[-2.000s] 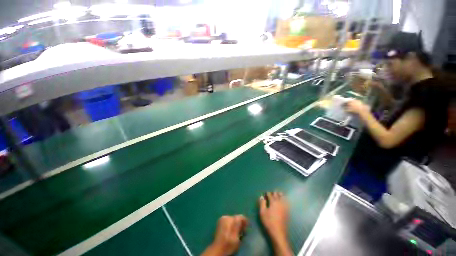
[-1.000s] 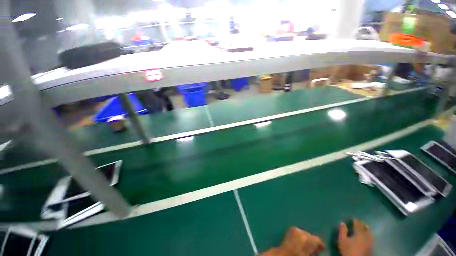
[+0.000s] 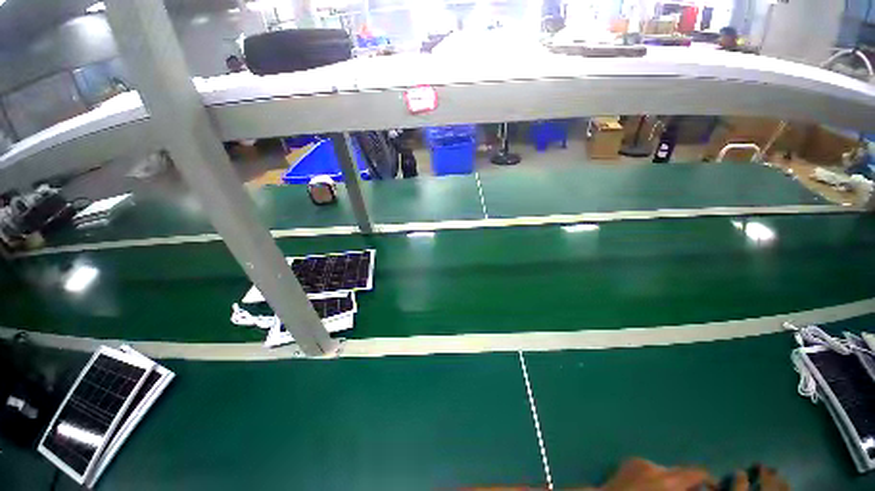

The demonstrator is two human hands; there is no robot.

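Note:
My hands are at the bottom edge, cut off and partly blurred. My left hand (image 3: 648,476) lies low at the bottom right of centre. Dark fingertips beside it (image 3: 758,479) seem to be my right hand. Whether either holds anything cannot be seen. Two stacked solar panels (image 3: 96,408) lie cells up on the near bench at the left. More solar panels (image 3: 331,272) lie on the conveyor belt (image 3: 576,278) behind the slanted post, with a white cable (image 3: 251,316). Another panel stack (image 3: 844,384) with bundled white cables (image 3: 814,338) is cut off at the right edge.
A slanted metal post (image 3: 230,201) rises from the near rail (image 3: 432,343) and carries the overhead shelf (image 3: 614,104) with its red-edged label. The green workbench (image 3: 432,412) runs along the front. Blue crates (image 3: 451,150) and cardboard boxes (image 3: 604,139) stand beyond the belt.
The view has turned left. The right-hand panel stacks and my hands have shifted to the right and down in the picture. The co-worker has left the picture, and the left panels have come in.

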